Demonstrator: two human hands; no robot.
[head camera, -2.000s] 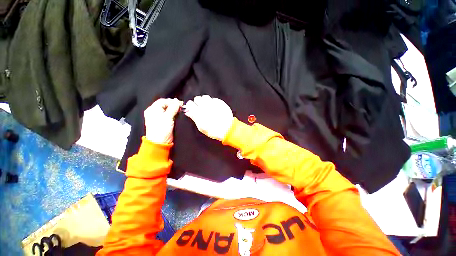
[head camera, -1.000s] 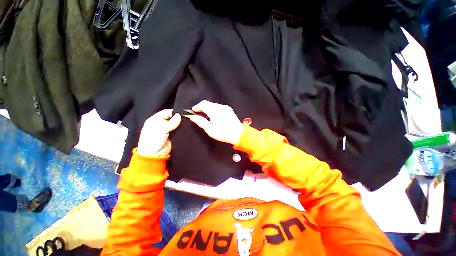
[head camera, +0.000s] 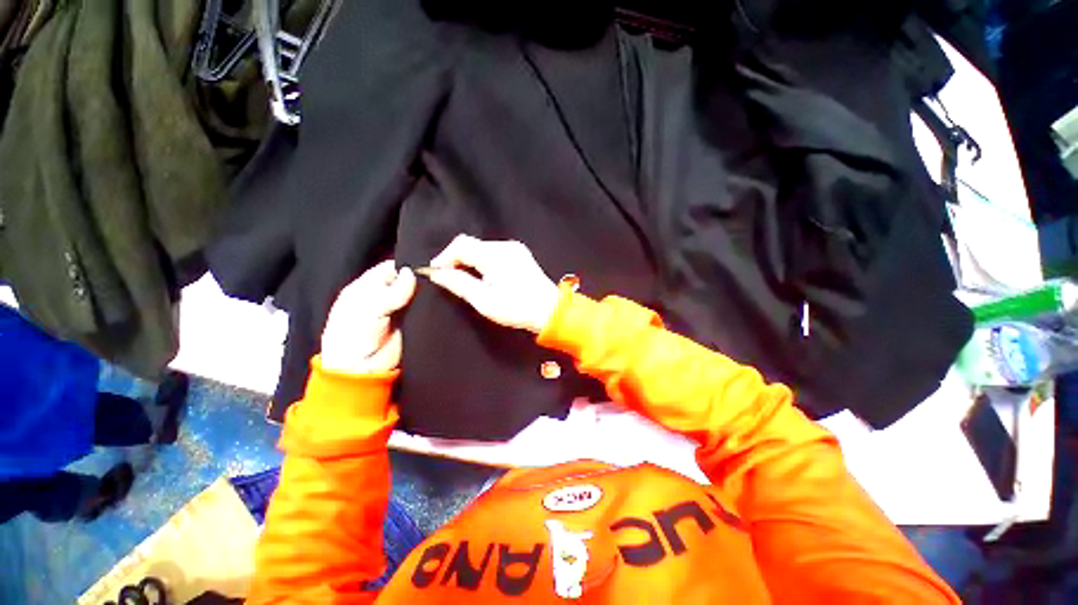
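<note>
A black blazer (head camera: 473, 355) lies spread open over the table, its shiny lining (head camera: 721, 225) facing up on the right. Two shank buttons (head camera: 550, 370) show on its front near my right sleeve. My left hand (head camera: 369, 317) pinches the blazer cloth between thumb and fingers. My right hand (head camera: 497, 281) is beside it, fingertips closed on a small thin tool, perhaps thread snips (head camera: 426, 271), whose tip points at my left fingertips. The tool is mostly hidden. A loose thread cannot be made out.
Olive-brown jackets (head camera: 89, 201) are piled at left, with clothes hangers (head camera: 278, 59) beside them. A spray bottle (head camera: 1005, 355) and smartphone (head camera: 988, 443) lie at right. A carton (head camera: 177, 544) stands on the blue floor. A person's legs (head camera: 59, 414) show at far left.
The view has shifted, so the blazer sits slightly further left. My hands stay at the same part of the cloth, the tool now closer to my left fingertips. The person at left has come further into view.
</note>
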